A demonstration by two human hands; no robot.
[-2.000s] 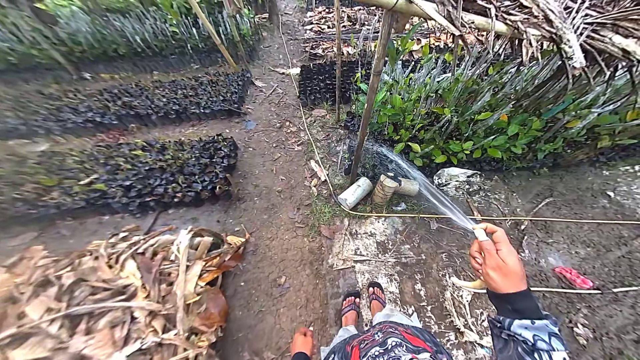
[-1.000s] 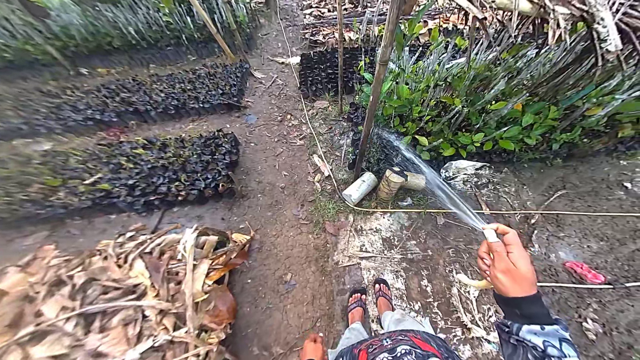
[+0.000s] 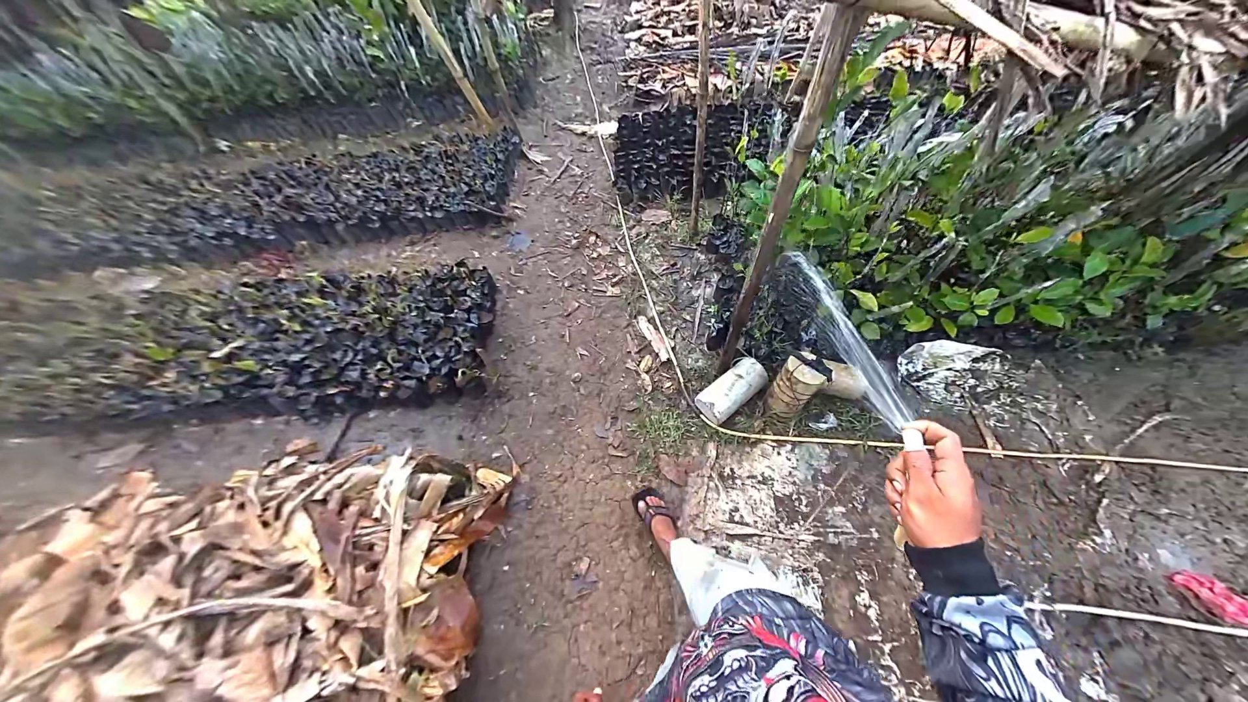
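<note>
My right hand [image 3: 936, 487] grips the end of a hose [image 3: 914, 439] with the thumb near its mouth. A fan of water [image 3: 853, 341] sprays from it up and to the left, toward the leafy green seedlings [image 3: 1014, 263] at the right. Of my left hand [image 3: 588, 695] only a sliver shows at the bottom edge, so its hold is hidden. Behind the spray stands a slanted bamboo post [image 3: 795, 175]. By its foot lie a white cylinder [image 3: 731, 390] and a ribbed tan cylinder [image 3: 795, 388].
A thin yellowish hose [image 3: 838, 441] crosses the ground and bends up the dirt path [image 3: 556, 409]. Beds of dark potted seedlings [image 3: 380, 336] and a pile of dry leaves [image 3: 253, 575] border the left. A red item [image 3: 1209, 595] lies at the right.
One sandaled foot has moved left onto the dirt path; both feet were side by side before. My left hand has dropped almost out of view. Water keeps spraying from my right hand.
</note>
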